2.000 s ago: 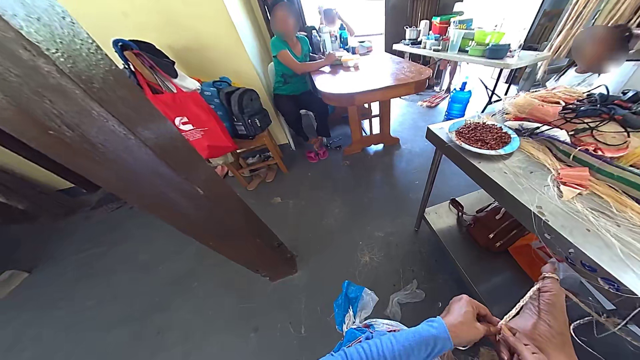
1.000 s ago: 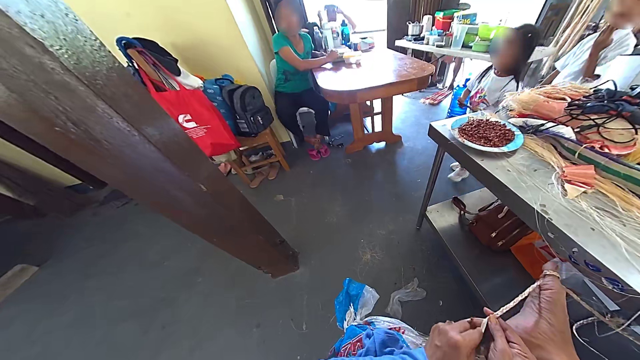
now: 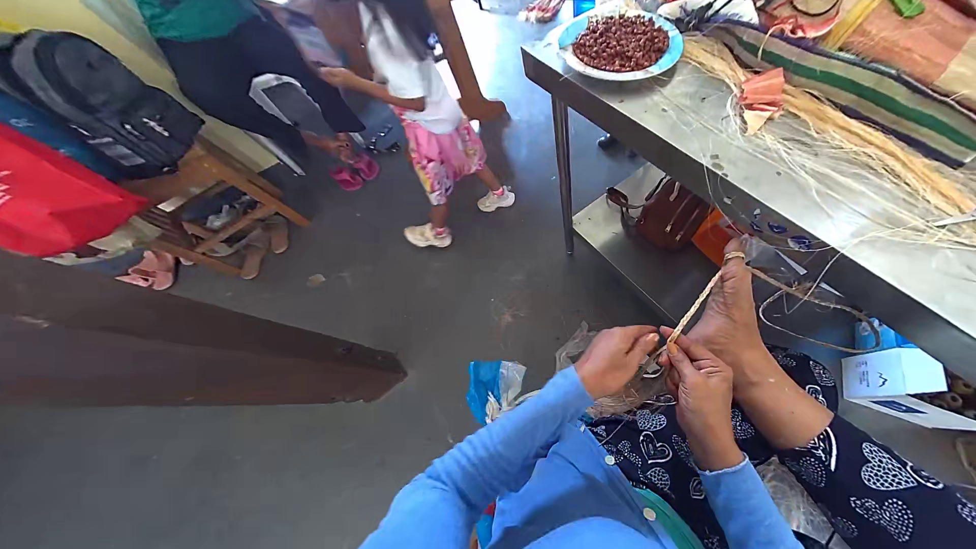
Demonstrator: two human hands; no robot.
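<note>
A braided fibre cord (image 3: 698, 307) runs taut from a loop around the big toe of my raised bare foot (image 3: 733, 305) down to my hands. My right hand (image 3: 700, 381) pinches the lower end of the braid between thumb and fingers. Close beside it on the left, my left hand (image 3: 619, 357) has its fingers together at loose strands of fibre; how firmly it grips them is hard to tell. More cord (image 3: 816, 296) trails from the toe to the right and curves back under the metal table.
A metal table (image 3: 762, 168) on the right holds a plate of reddish-brown pieces (image 3: 621, 42) and loose fibre (image 3: 839, 137). Below are a brown bag (image 3: 671, 213) and white box (image 3: 892, 374). A wooden post (image 3: 229, 343) slants at left; two people stand or sit beyond.
The view has tilted down and closer. A person in a white top and pink bottoms now walks between the tables. My hands remain at the braid, with my left hand slightly apart from my right.
</note>
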